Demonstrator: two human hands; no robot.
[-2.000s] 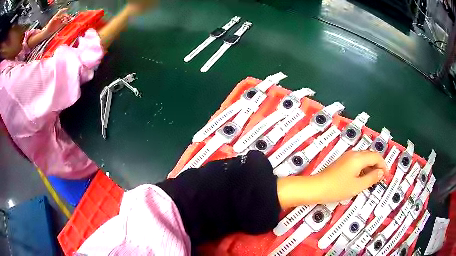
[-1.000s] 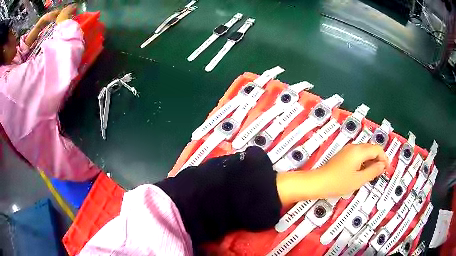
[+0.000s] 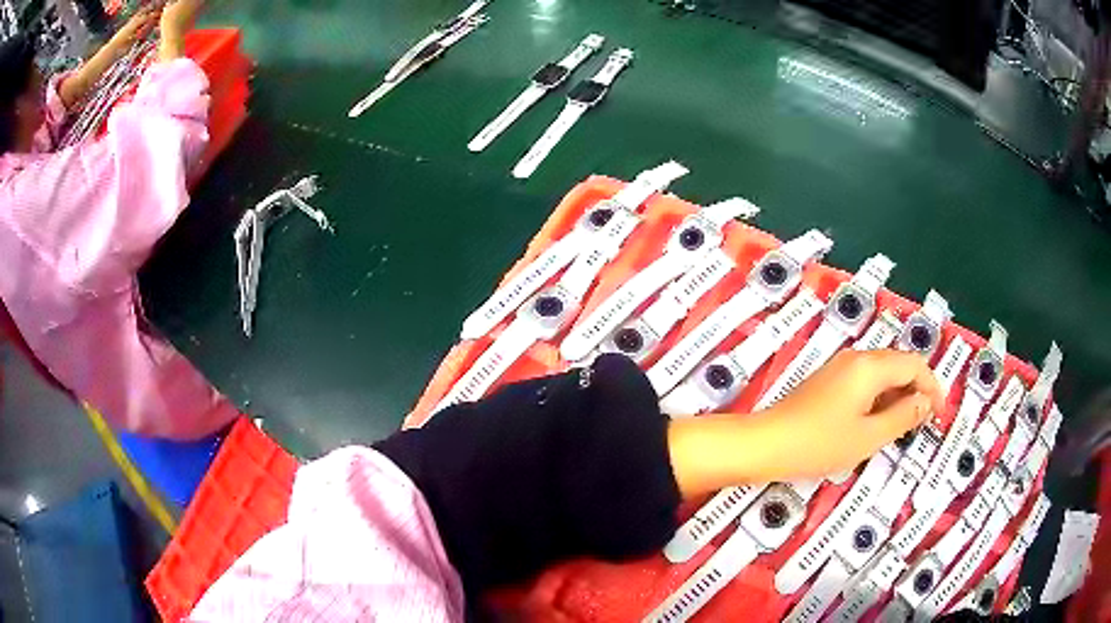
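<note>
Many white-strapped smartwatches [image 3: 774, 512] lie back up in rows on an orange-red tray [image 3: 591, 195], their dark round sensor windows showing. My left hand [image 3: 853, 414], bare with a black cuff and pink sleeve, reaches across the tray from the lower left. Its fingers are curled over watches on the right side of the tray. The fingertips are near a watch case and strap, but whether they grip one cannot be told. My right hand is not in view; a small dark patch shows at the bottom right edge.
Two smartwatches [image 3: 551, 76] lie screen up on the green bench [image 3: 402, 231]. More straps [image 3: 420, 57] lie beyond them. A loose white strap piece [image 3: 250, 250] lies at left. A person in pink [image 3: 91, 231] works at upper left. An orange-red crate [image 3: 225, 517] sits low left, a paper slip [image 3: 1072, 554] lower right.
My left hand has stayed over the same part of the tray. Further straps have come into view at the top, beyond the two watches. The other person's arm has drawn back to the upper left.
</note>
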